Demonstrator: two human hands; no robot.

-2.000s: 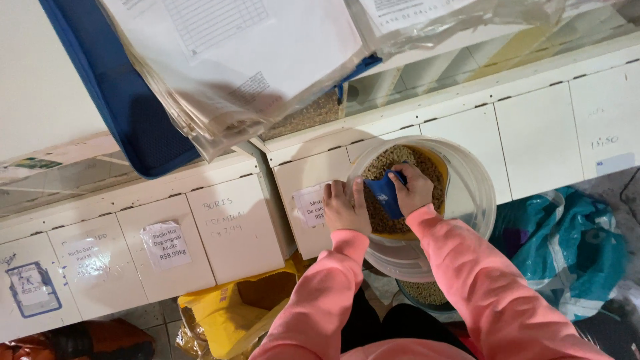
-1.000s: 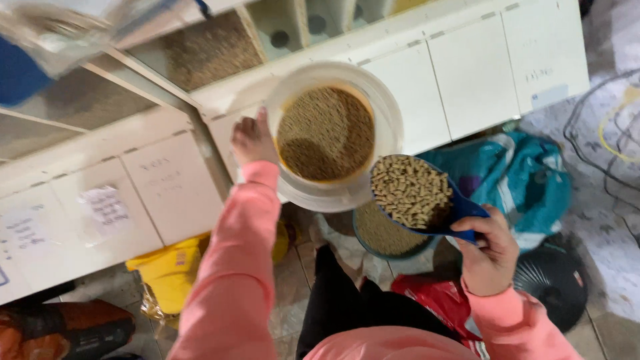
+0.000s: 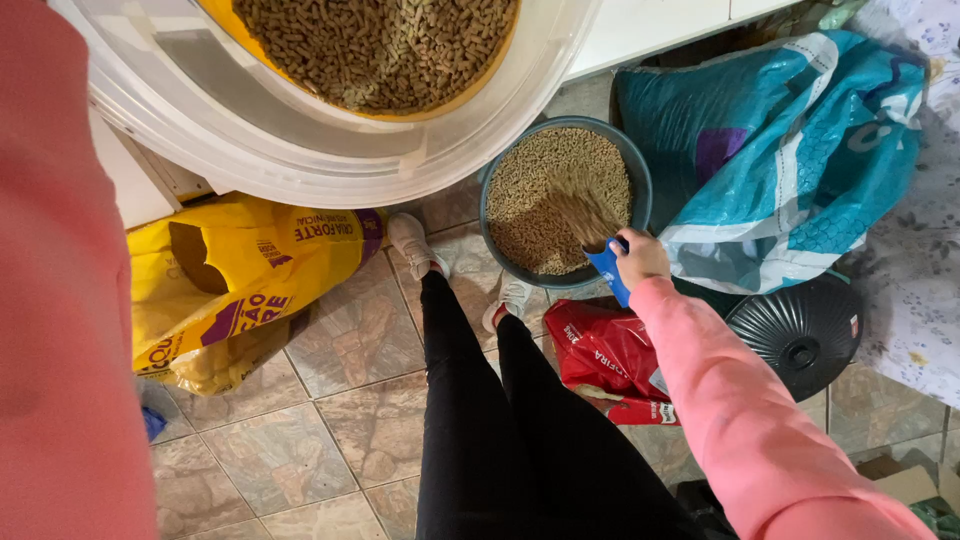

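My right hand (image 3: 639, 259) grips a blue scoop (image 3: 611, 271), tilted over a dark round bucket (image 3: 646, 180) of feed pellets on the floor. Pellets, blurred by motion, pour from the scoop's mouth onto the pellets (image 3: 555, 165) in that bucket. Nearer to the camera, at the upper left, stands a translucent plastic tub (image 3: 450, 161) with brown pellets (image 3: 375, 56) inside a yellow rim. Only the pink sleeve (image 3: 67, 300) of my left arm shows along the left edge; my left hand is out of view.
A yellow feed bag (image 3: 255, 262) lies left of my feet. Right of the bucket are a teal bag (image 3: 750, 142) and a black ribbed lid (image 3: 802, 337). A red bag (image 3: 600, 345) lies below the bucket. A white counter edge (image 3: 645, 30) runs along the top.
My right hand has brought the scoop from the tub to the floor bucket; it was full of pellets one second ago and is now pouring. The view has swung down toward the floor.
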